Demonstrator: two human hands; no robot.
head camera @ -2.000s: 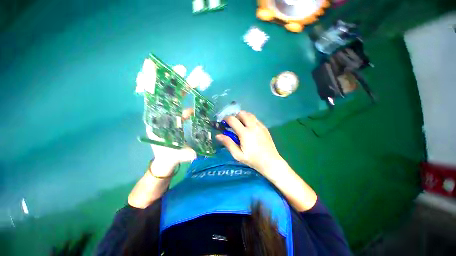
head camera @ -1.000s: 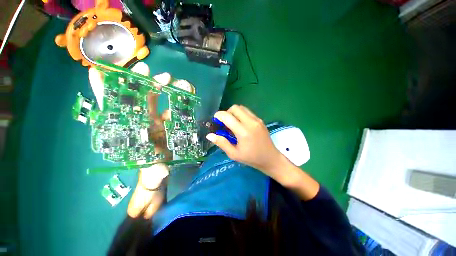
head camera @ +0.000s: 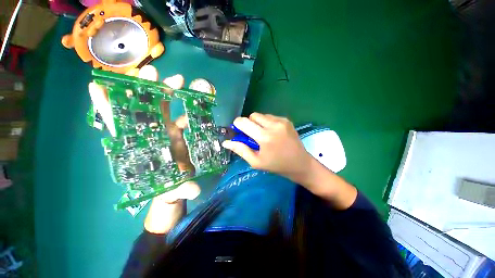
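A green circuit board panel (head camera: 142, 130) with two joined boards and edge rails is held up above the bench, chip side towards me. My left hand (head camera: 172, 196) holds it from behind and below, with fingertips showing at the top rail and the left edge. My right hand (head camera: 278, 145) grips blue-handled cutters (head camera: 245, 137) at the panel's right edge. The cutters' dark jaws are at or close to that edge; I cannot tell whether they touch it. Small boards (head camera: 134, 202) lie on the bench, partly hidden behind the panel.
An orange animal-faced fan (head camera: 120, 43) stands at the bench's far left. A black box with a cable (head camera: 223, 46) is at the far bench end. A small round item (head camera: 203, 87) sits behind the panel. A white stool (head camera: 328, 151) and white boxes (head camera: 442, 179) are at the right.
The view has turned from along the bench to its end. Over the last second the panel has tilted, its lower rail now slanting, and it covers more of the small boards. The cutters stay at its right edge.
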